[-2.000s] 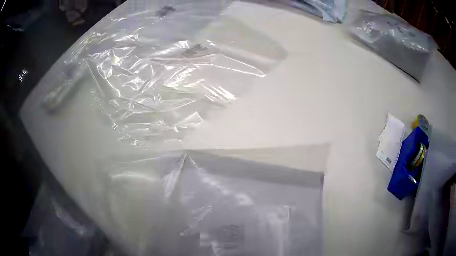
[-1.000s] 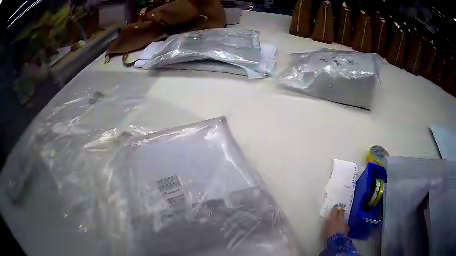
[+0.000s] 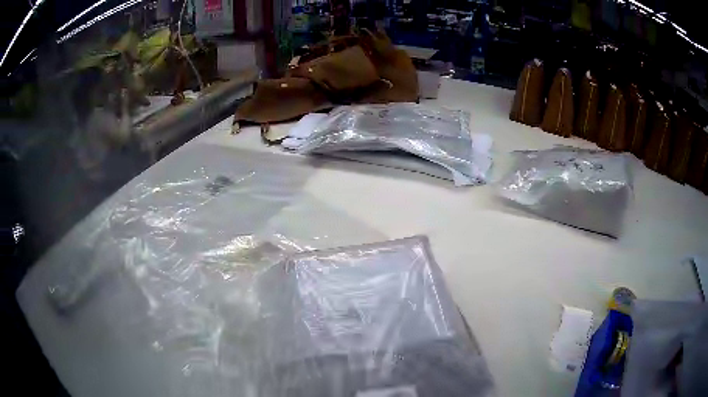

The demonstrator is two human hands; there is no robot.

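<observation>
A flat grey-white wrapped bag (image 3: 365,298) lies inside shiny clear plastic at the lower middle, its near end cut off by the picture's bottom edge. A small white sticker (image 3: 386,391) shows on it at that edge. Loose clear poly bags (image 3: 186,256) lie crinkled to its left, partly under it. A white label sheet (image 3: 572,337) and a blue tape dispenser (image 3: 604,355) with yellow parts lie at the lower right. Neither my left hand nor my right hand is in the picture.
Two plastic-covered packages (image 3: 404,136) (image 3: 574,186) lie across the far side of the white table (image 3: 466,225). A loose brown bag (image 3: 341,74) slouches behind, and brown handbags (image 3: 570,105) stand in a row at far right. Grey-white wrapped bags (image 3: 660,337) stand at the right.
My right hand, at the label sheet one second ago, has left the picture. The view has tilted up, so table items sit lower. A sticker now shows at the package's near end.
</observation>
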